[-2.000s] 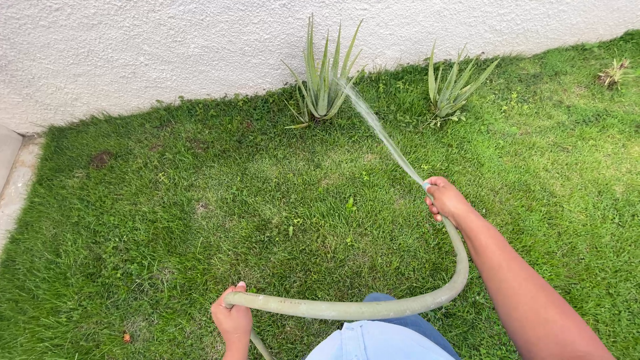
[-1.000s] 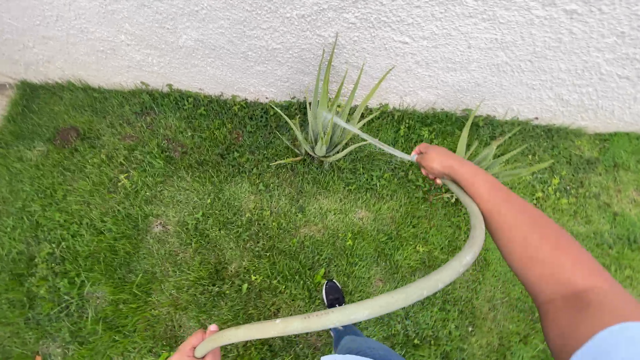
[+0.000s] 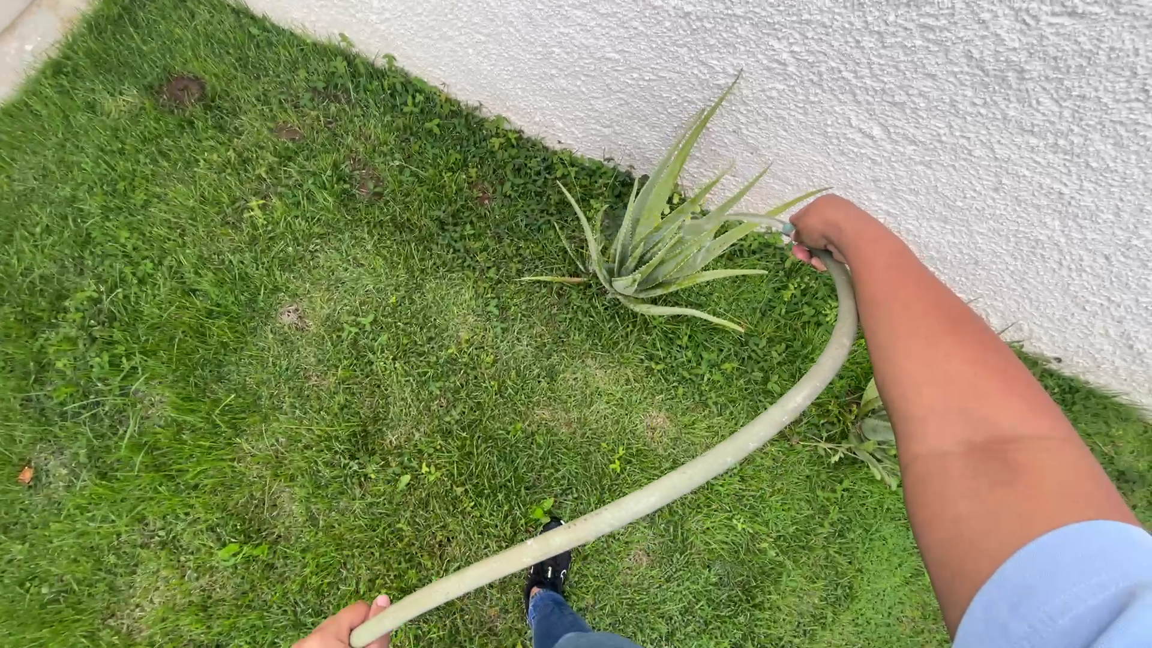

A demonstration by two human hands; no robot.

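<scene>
A pale green garden hose (image 3: 666, 495) curves across the view between my hands. My right hand (image 3: 823, 229) is closed around its outlet end, close to the wall and just right of a spiky aloe plant (image 3: 661, 238). Water runs left from the outlet onto the aloe's leaves. My left hand (image 3: 346, 627), partly cut off by the bottom edge, grips the hose lower down. A second aloe plant (image 3: 877, 436) is mostly hidden behind my right forearm.
A rough white stucco wall (image 3: 1017, 135) runs along the back and right. Grass (image 3: 270, 405) covers the ground, with a bare soil patch (image 3: 182, 91) at upper left. Paving (image 3: 31, 40) shows in the corner. My black shoe (image 3: 550, 562) is at the bottom middle.
My right hand has moved closer to the wall and the first aloe, with the outlet now beside its leaves. The water stream looks shorter. The view has shifted and tilted.
</scene>
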